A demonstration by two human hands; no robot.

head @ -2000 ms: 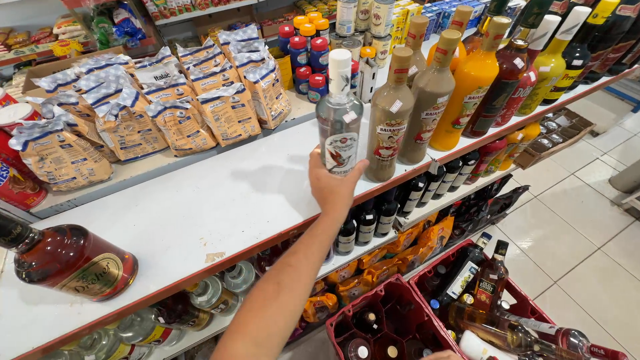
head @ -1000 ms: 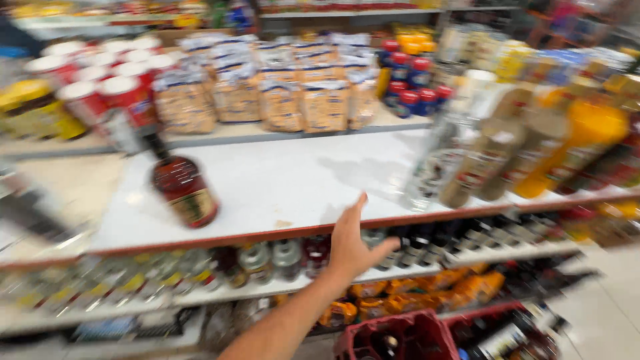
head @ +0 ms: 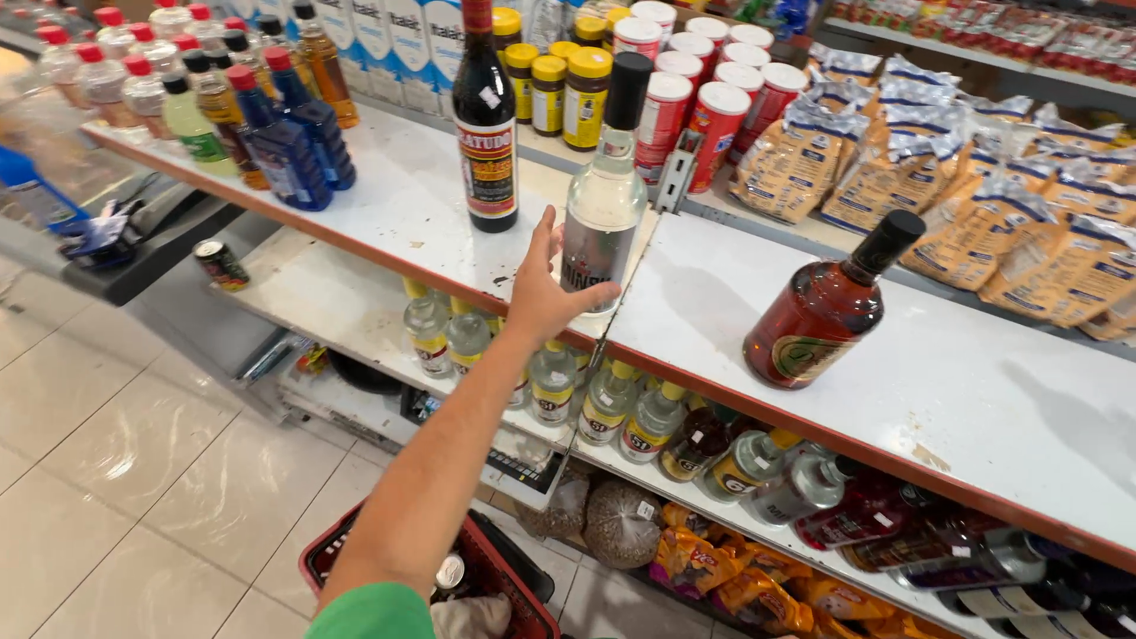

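My left hand [head: 543, 297] reaches in from below with fingers and thumb apart. It is beside a clear glass bottle with a black cap [head: 606, 200], its thumb in front of the lower part; whether it touches the glass, I cannot tell. To the left of that bottle stands a dark bottle with a red-and-black label [head: 485, 124]. A bottle of amber-brown liquor with a black cap [head: 821, 311] stands to the right, across the shelf joint. All three are upright on the white shelf [head: 701, 293]. My right hand is out of view.
Blue bottles [head: 284, 151] and other small bottles fill the shelf's left end. Behind are red canisters [head: 714, 124], yellow-lidded jars [head: 586, 98] and plastic packets [head: 799, 160]. More clear bottles [head: 608, 404] line the shelf below. A red crate [head: 497, 577] stands on the floor.
My left hand held a clear bottle beside the cream and orange bottles, then let it go. It has moved left along the shelf to another clear bottle. The view has swung left.
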